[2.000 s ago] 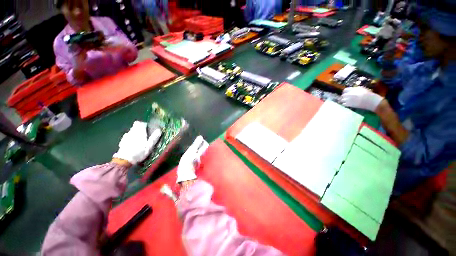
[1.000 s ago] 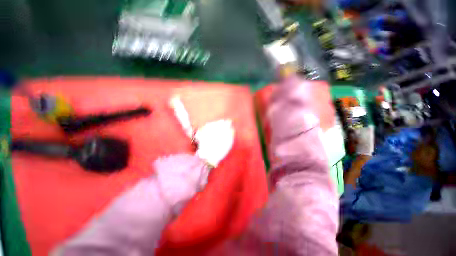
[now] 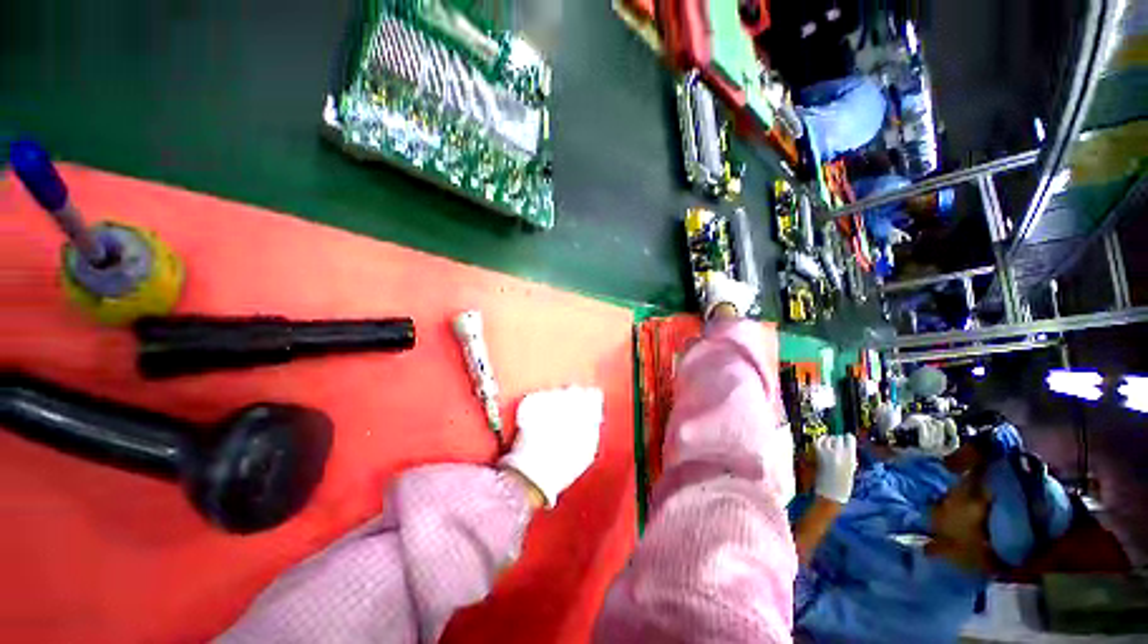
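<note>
My left hand, in a white glove, rests on the red mat beside the tip of a white marker. It shows no object in it. My right hand, also gloved, is stretched out to the near end of a circuit board with yellow parts and a silver heat sink. Its fingertips are too small to show a grip. A larger green circuit board lies on the dark green surface beyond the mat, solder side up, with silver ribbed strips.
A black ridged flashlight, a black brush-like tool with a broad head and a yellow pot holding a blue pen are on the mat. More boards lie along the line. Workers in blue are at the right.
The view has turned and steadied. My left hand has left the large board and is on the mat. My right hand has moved from the mat out to a board on the line.
</note>
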